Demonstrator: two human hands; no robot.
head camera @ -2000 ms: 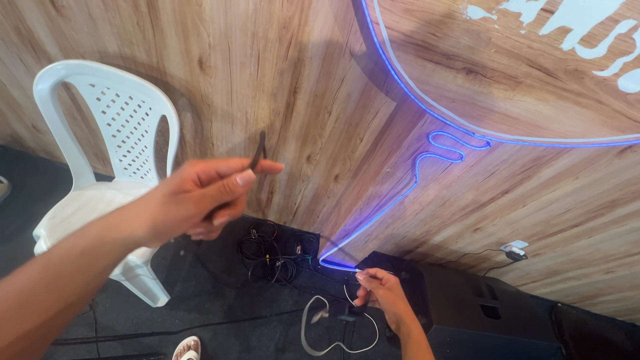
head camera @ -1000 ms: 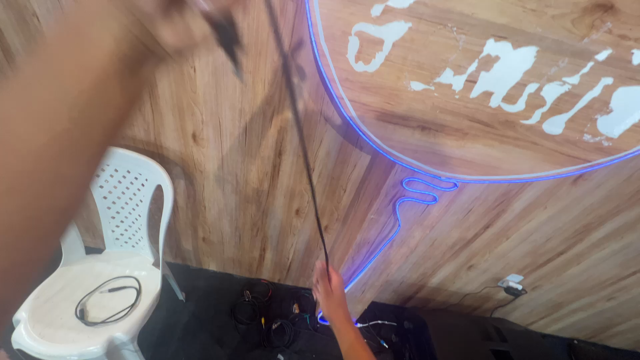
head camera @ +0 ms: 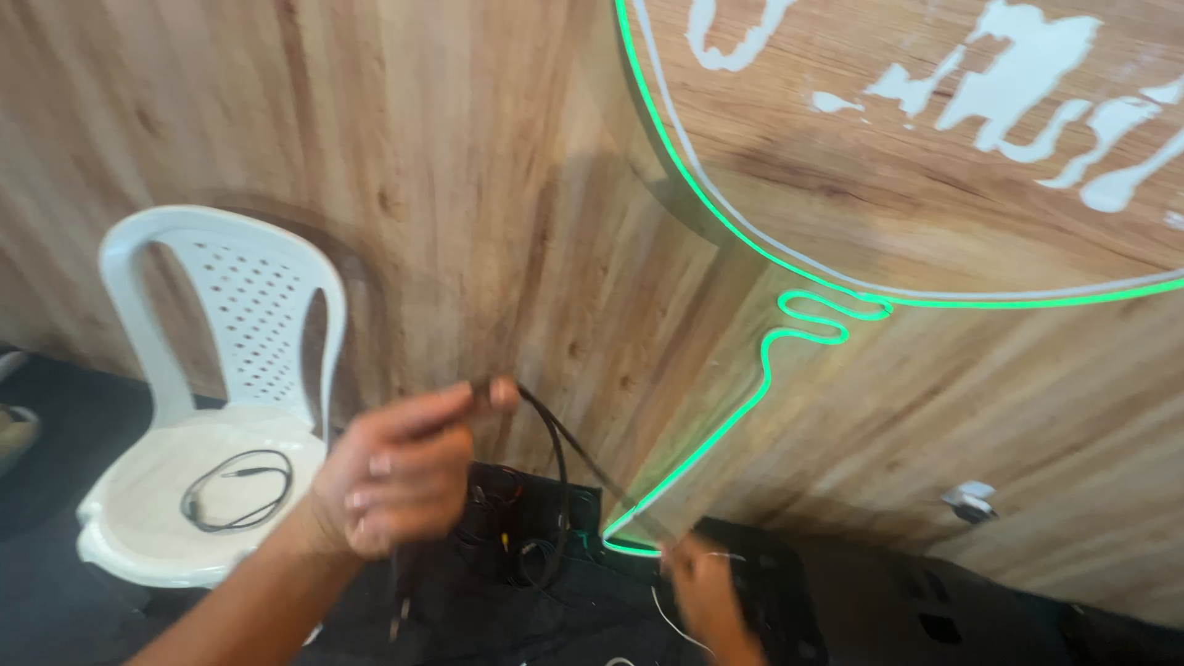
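Observation:
My left hand (head camera: 407, 472) pinches a dark cable (head camera: 557, 435) between thumb and forefinger, in front of the wood-panelled wall. From these fingers the cable hangs in a loop, and one length slants down to my right hand (head camera: 708, 587), which is closed on it and blurred. A plug end (head camera: 400, 620) dangles below my left hand. The lit green LED neon strip (head camera: 708, 444) runs down the wall and ends its visible bend just beside my right hand. A coiled cable (head camera: 238, 490) lies on the seat of the white plastic chair (head camera: 139, 499) at the left.
Tangled cables (head camera: 532, 560) lie on the dark floor by the wall. A black speaker-like cabinet (head camera: 869, 592) stands at the lower right, with a plugged wall socket (head camera: 969, 502) above it. A round wooden sign (head camera: 832, 185) with white lettering hangs at the upper right.
The neon strip has turned from blue to green. My left hand has come down from the top of the view since one second ago, and the cable, stretched long then, now hangs in a loop.

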